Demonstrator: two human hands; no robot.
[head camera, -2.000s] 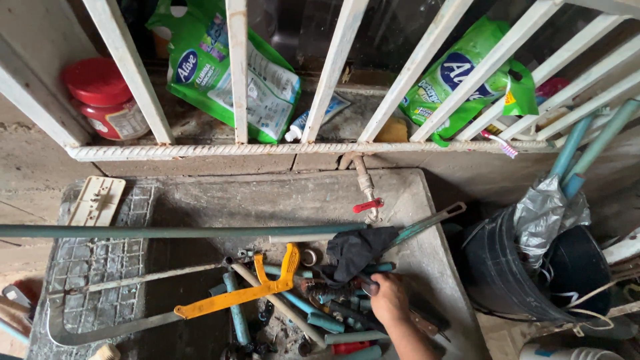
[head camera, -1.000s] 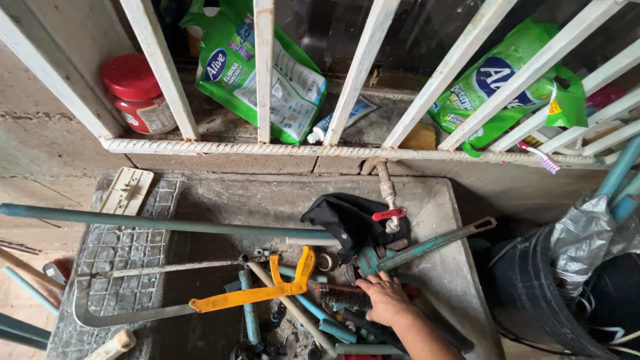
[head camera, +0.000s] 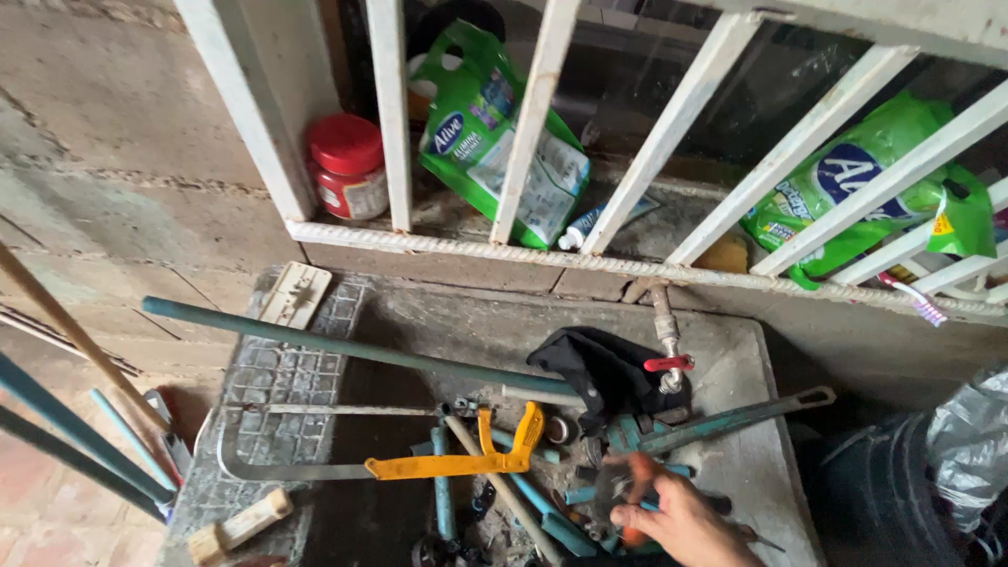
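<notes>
My right hand (head camera: 681, 512) reaches in from the bottom right over a concrete sink (head camera: 740, 465). Its thumb and fingers are around a blurred orange and dark object (head camera: 639, 488), whose kind I cannot tell. Just above the hand lies a green pipe wrench (head camera: 732, 421). To its left are cut blue pipe pieces (head camera: 445, 496) and a hacksaw with a yellow handle (head camera: 449, 465). A black cloth (head camera: 587, 370) lies below the tap with a red lever (head camera: 669, 363), over the end of a long green pipe (head camera: 354, 346). My left hand is not in view.
White metal bars (head camera: 472, 248) run above the sink, with green detergent pouches (head camera: 496, 150) and a red-lidded jar (head camera: 347, 165) behind them. A black bucket (head camera: 890, 480) stands at the right. Pipes (head camera: 79, 433) lean at the left. A wooden-handled brush (head camera: 240, 526) lies on the washboard.
My right hand has lifted from the pile with the orange and dark object in it. The pipe wrench, partly under the cloth two seconds ago, lies more exposed. The view has shifted left.
</notes>
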